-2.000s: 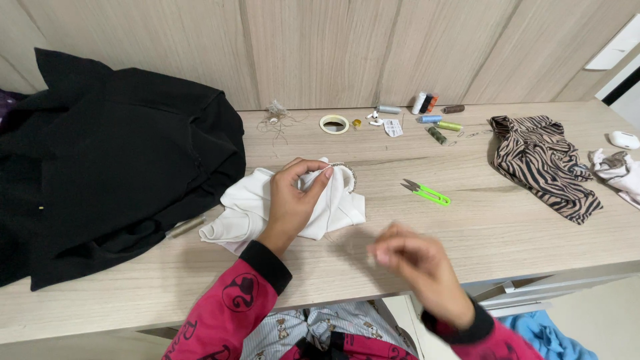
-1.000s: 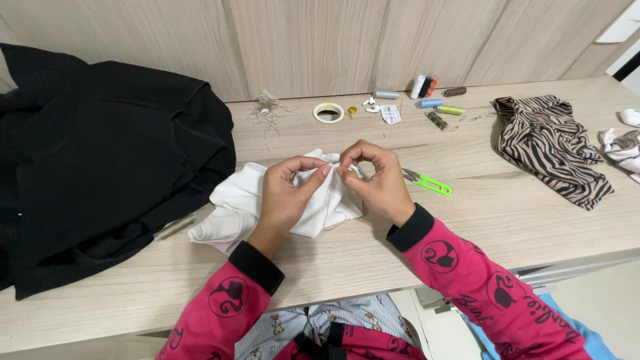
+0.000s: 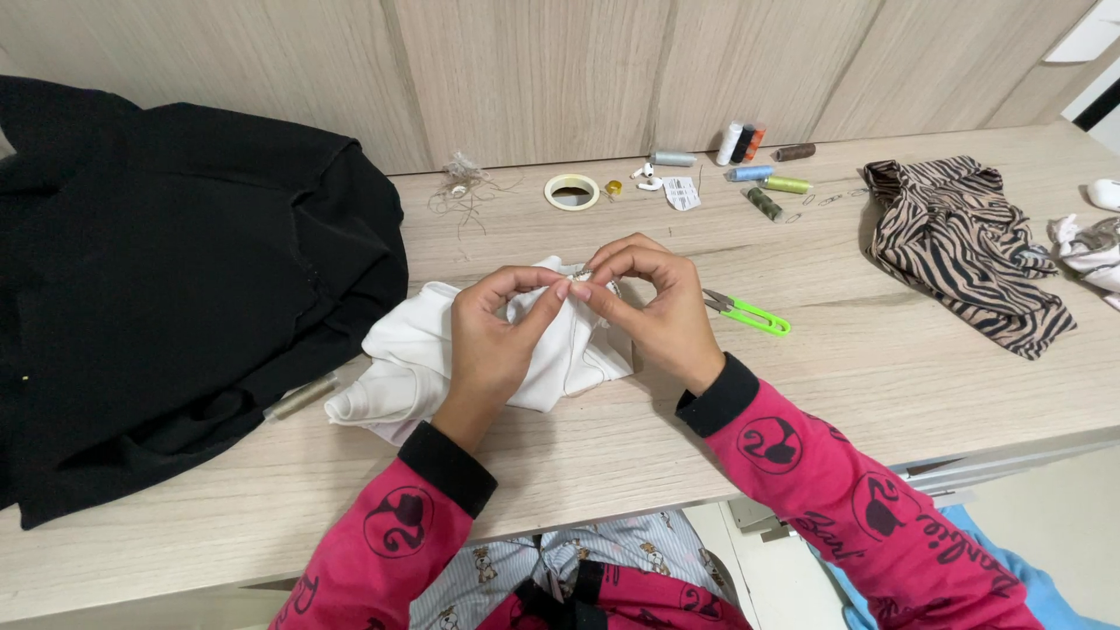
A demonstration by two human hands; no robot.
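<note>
A crumpled white cloth point(image 3: 411, 350) lies on the wooden desk under both hands. My left hand point(image 3: 503, 328) pinches its raised upper edge between thumb and forefinger. Against those fingertips, my right hand point(image 3: 652, 306) pinches at the same edge; whether a needle or thread is between the fingers cannot be seen. Just right of my right hand lies a pair of thread snips point(image 3: 757, 317) with a bright green handle. A spool of beige thread point(image 3: 300, 398) rests left of the cloth, beside a large black garment point(image 3: 192, 289).
Along the back are tangled thread point(image 3: 464, 188), a tape roll point(image 3: 571, 192), white earbuds point(image 3: 648, 179), a printed tag point(image 3: 682, 193) and several thread spools point(image 3: 762, 204). Safety pins point(image 3: 822, 200) lie near them. Zebra-print fabric point(image 3: 958, 249) is at the right. The desk's front edge point(image 3: 604, 521) runs below my forearms.
Two seconds ago my right hand was apart from the cloth, lower right. It has come up and left to meet my left hand at the cloth's edge, where it was one second ago too.
</note>
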